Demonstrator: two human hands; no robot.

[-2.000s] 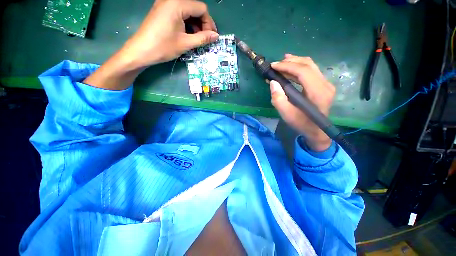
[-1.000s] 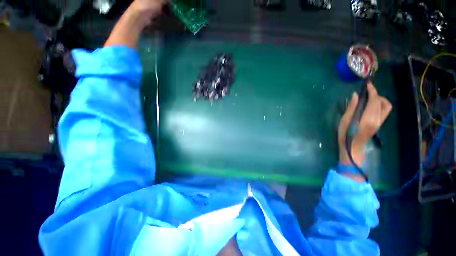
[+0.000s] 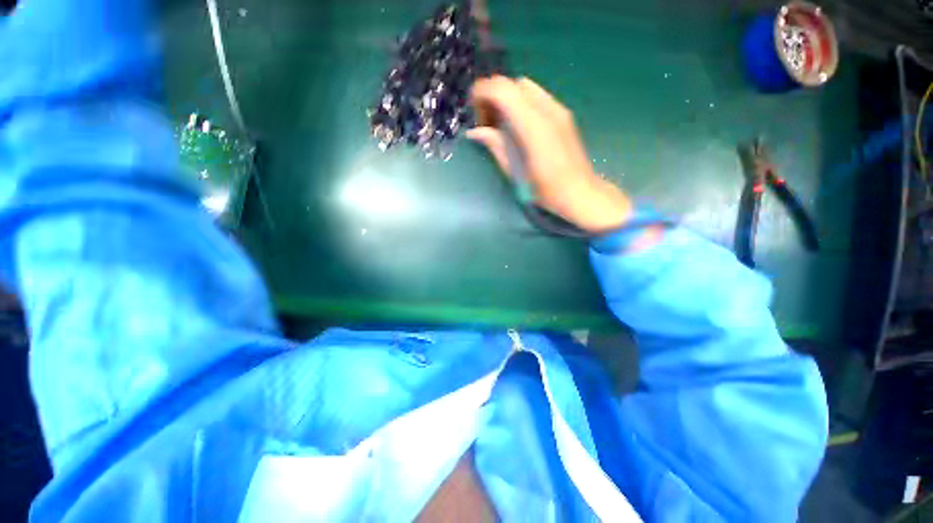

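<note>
My right hand (image 3: 547, 148) is at the right edge of the component pile (image 3: 425, 92), fingers bent and blurred. The dark soldering iron (image 3: 532, 209) lies tucked along its palm side, largely hidden by the hand. Whether the fingertips hold a component cannot be told. My left hand is out of the picture; only its blurred blue sleeve shows at the upper left. A green circuit board (image 3: 213, 158) lies at the left, partly covered by that sleeve.
Side cutters (image 3: 759, 194) lie open on the green mat (image 3: 634, 112) at the right. A round blue-sided container (image 3: 793, 46) with a reddish inside stands at the far right. A pale cable (image 3: 223, 63) runs near the left sleeve. A dark rack edge (image 3: 895, 225) borders the right.
My right hand has moved left from the round container to the pile. My left hand, at the top left a second ago, has left the picture. The view has shifted.
</note>
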